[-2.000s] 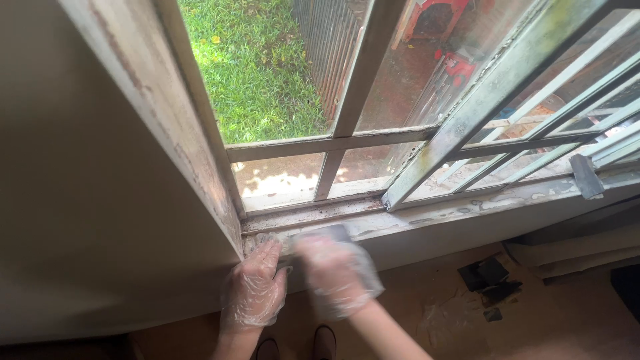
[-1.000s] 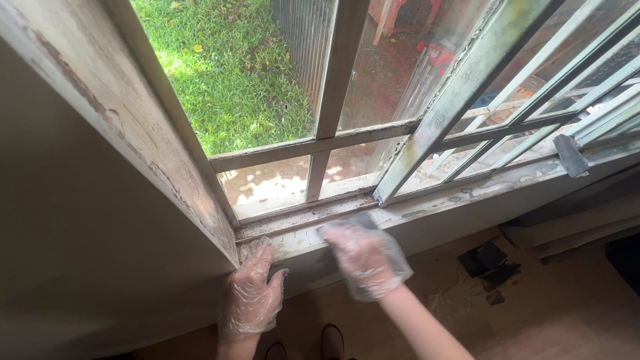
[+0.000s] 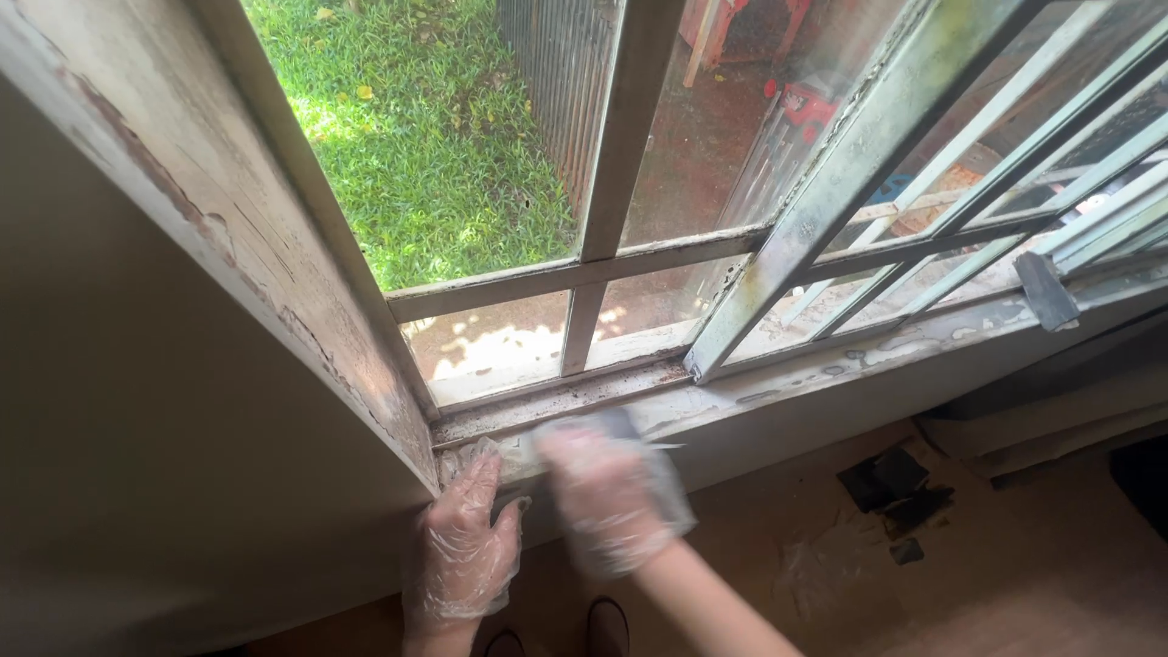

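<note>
Both hands wear clear plastic gloves. My left hand (image 3: 467,538) rests with its fingertips on the left end of the window sill (image 3: 776,383), by the corner of the frame, thumb apart and holding nothing visible. Blurred by motion, my right hand (image 3: 607,493) presses a dark grey sheet (image 3: 620,422), which looks like sandpaper, onto the sill just to the right. The sill's paint is patchy and worn. Behind the hands runs the dirty bottom track (image 3: 566,401) of the metal-framed window.
Another grey piece of sheet (image 3: 1047,290) hangs over the sill at the right. Dark sheets (image 3: 885,479) lie on the floor (image 3: 748,547) beside fabric (image 3: 1049,401). The wall (image 3: 164,438) and a peeling window jamb (image 3: 237,228) bound the left side.
My right hand has shifted back and forth along the sill with the grey sheet, right and then left again. My left hand has stayed at the corner.
</note>
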